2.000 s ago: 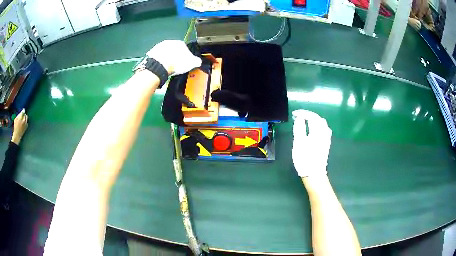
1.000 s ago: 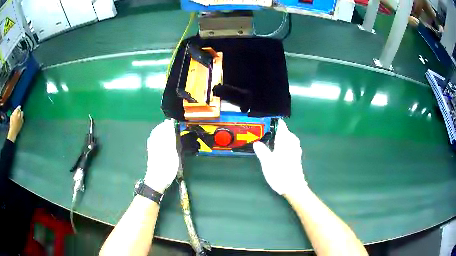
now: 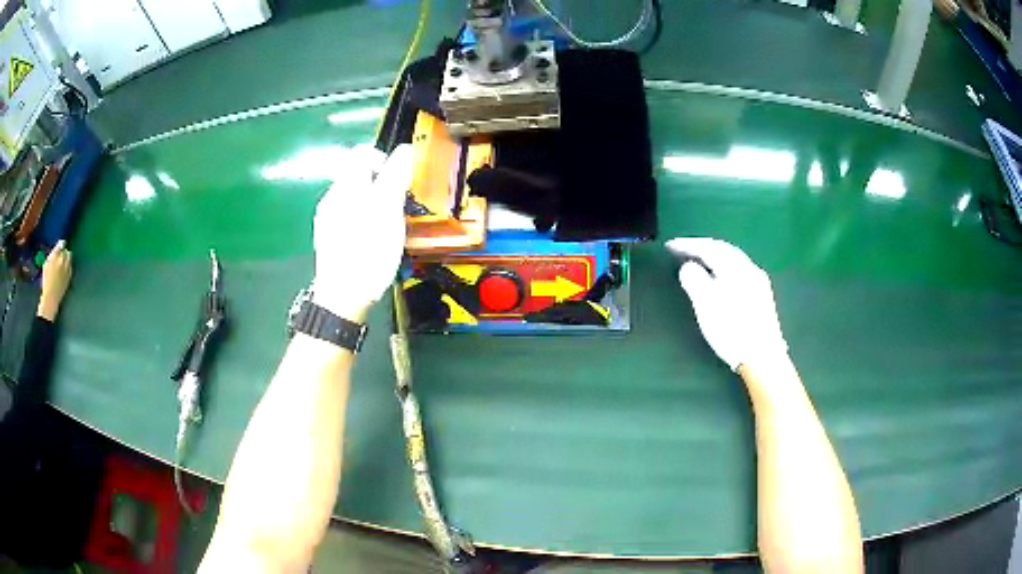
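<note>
The orange fixture [image 3: 448, 233] stands on the left of the press bed, with a thin dark strip in its recess; I cannot tell if that is a frame. The silver press head [image 3: 501, 95] is low, over the fixture's far end. My left hand [image 3: 361, 230], in a white glove, is at the fixture's left side; its fingertips are hard to make out. My right hand [image 3: 728, 297], gloved, is right of the press, fingers apart, holding nothing. The red button [image 3: 500, 292] shows on the front panel, untouched.
A black cloth or pad [image 3: 605, 146] covers the bed's right side. An air gun [image 3: 200, 345] lies on the green bench at left. A wrapped hose [image 3: 415, 437] runs to the bench's front edge. Another person's hand [image 3: 56, 269] is at far left. A tray [image 3: 1003, 163] is at far right.
The press head has come down over the fixture. My left hand has moved up from the press's front left corner to the fixture. My right hand has moved off the front right corner, outward.
</note>
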